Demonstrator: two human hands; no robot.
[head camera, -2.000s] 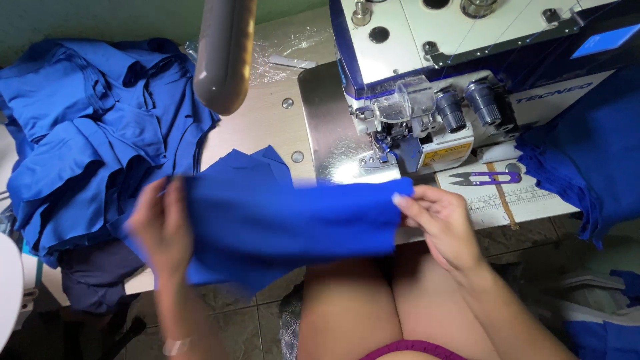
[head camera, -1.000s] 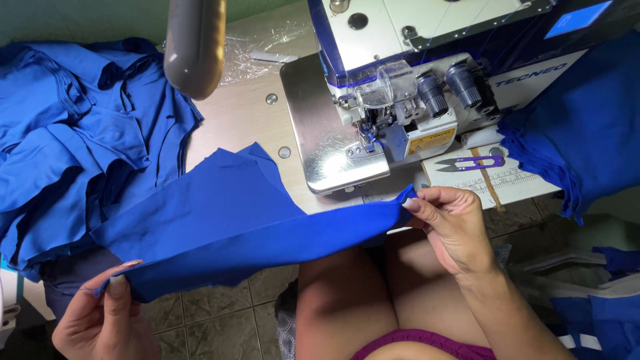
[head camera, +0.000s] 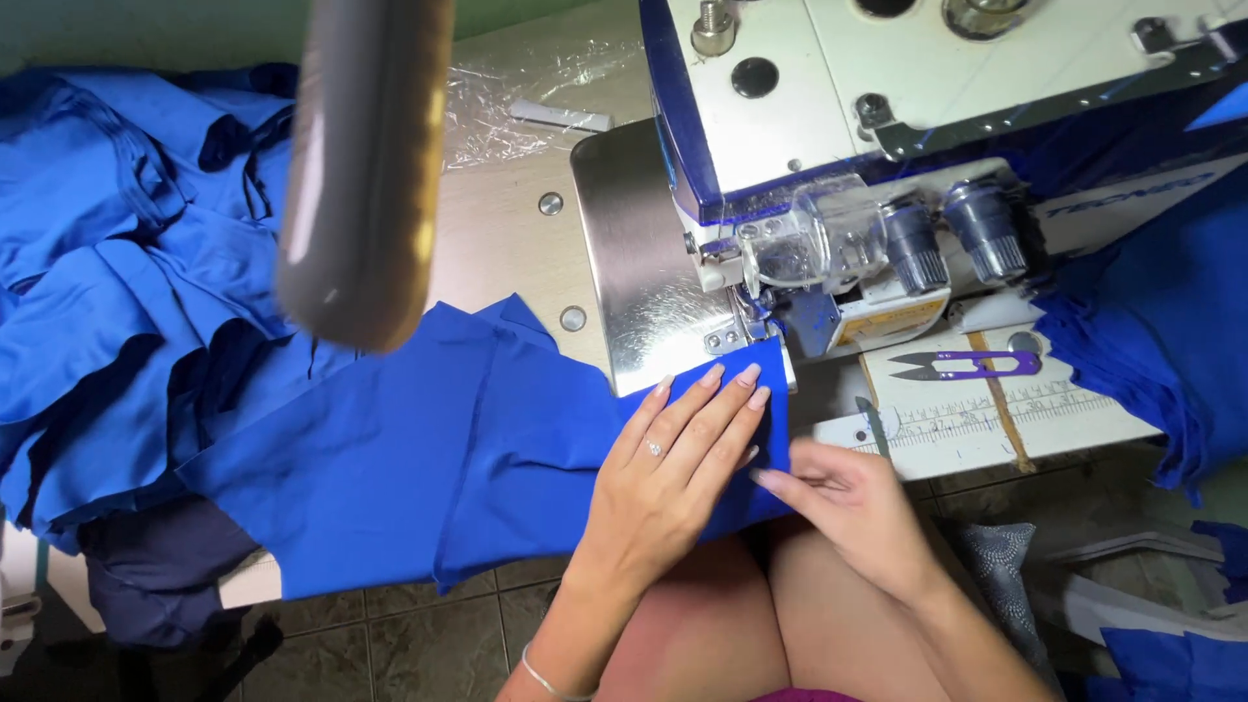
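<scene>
A blue fabric piece (head camera: 390, 468) with a seam across it lies over the table's front edge, its right end reaching the presser foot (head camera: 756, 317) of the overlock sewing machine (head camera: 780, 127). My left hand (head camera: 673, 478) rests flat on that end, fingers extended toward the foot, a ring on one finger. Just right of it, my right hand (head camera: 848, 497) is at the fabric's right edge, thumb and fingertips by the cloth; whether it pinches the edge cannot be told. The metal plate (head camera: 648, 253) shows left of the foot.
Piled blue fabric (head camera: 88, 322) covers the left side. A grey lamp-like arm (head camera: 366, 175) hangs in front. Purple thread snips (head camera: 965, 366) lie by a ruler strip (head camera: 1014, 414) at the right, near more stacked blue fabric (head camera: 1170, 312). Clear plastic wrap (head camera: 487, 117) lies behind.
The blue strip was stretched between both hands; its right end is now at the presser foot. My left hand has moved right from the strip's left end and lies on the cloth.
</scene>
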